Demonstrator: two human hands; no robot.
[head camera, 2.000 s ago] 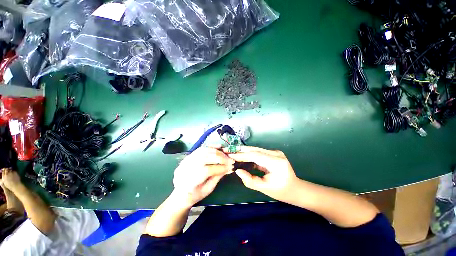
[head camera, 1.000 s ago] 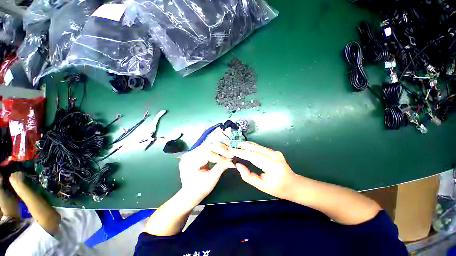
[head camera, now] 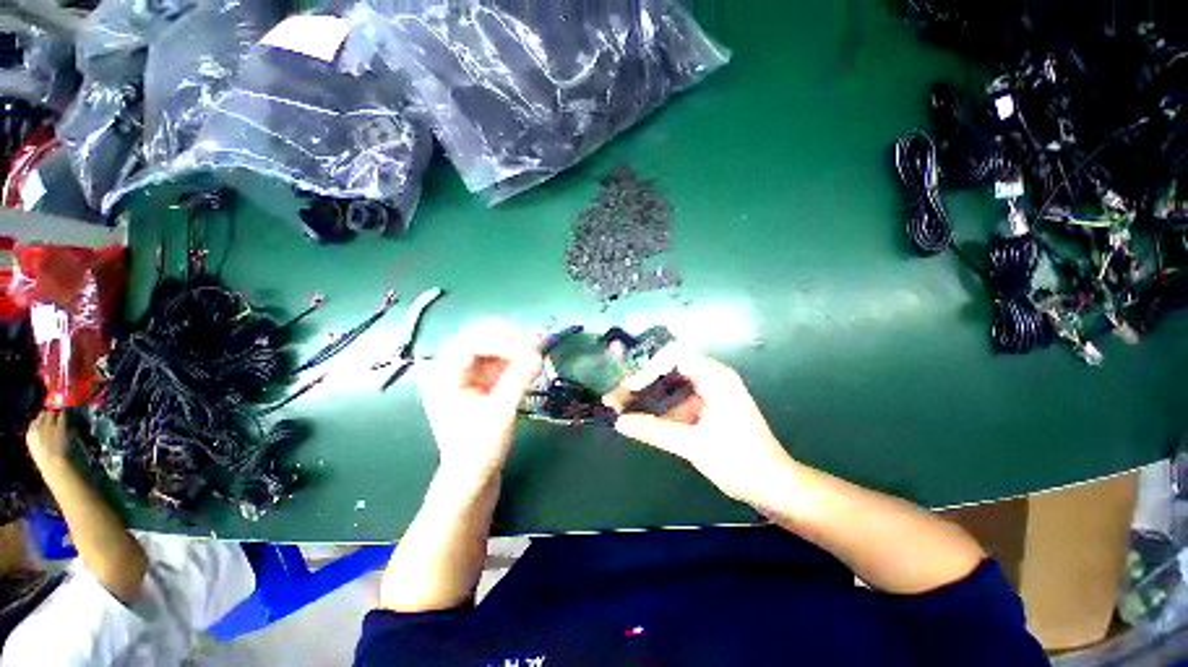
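A green circuit board (head camera: 602,370) shows just beyond my fingertips, near the table's front. My right hand (head camera: 704,424) is curled around a dark piece and pinches at the board's near side. A black cable bundle (head camera: 573,401) lies between my two hands. My left hand (head camera: 480,397) is raised to the left of it with its fingers curled; whether it holds anything cannot be told. Part of a blue handle (head camera: 562,341) shows behind my left hand. A flat heap of tiny grey parts (head camera: 619,237) lies beyond my hands.
Clear bags (head camera: 534,85) lie at the back left. A black cable heap (head camera: 196,378) and pale-handled pliers (head camera: 414,326) lie left. Cables with white connectors (head camera: 1042,222) fill the right. A red bag (head camera: 68,313) and another person's arm (head camera: 89,515) are at far left.
My left hand has moved left and up, away from my right fingertips. The black cable bundle now shows between my hands. My left hand now covers the place of the small black piece. The other person's arm has shifted.
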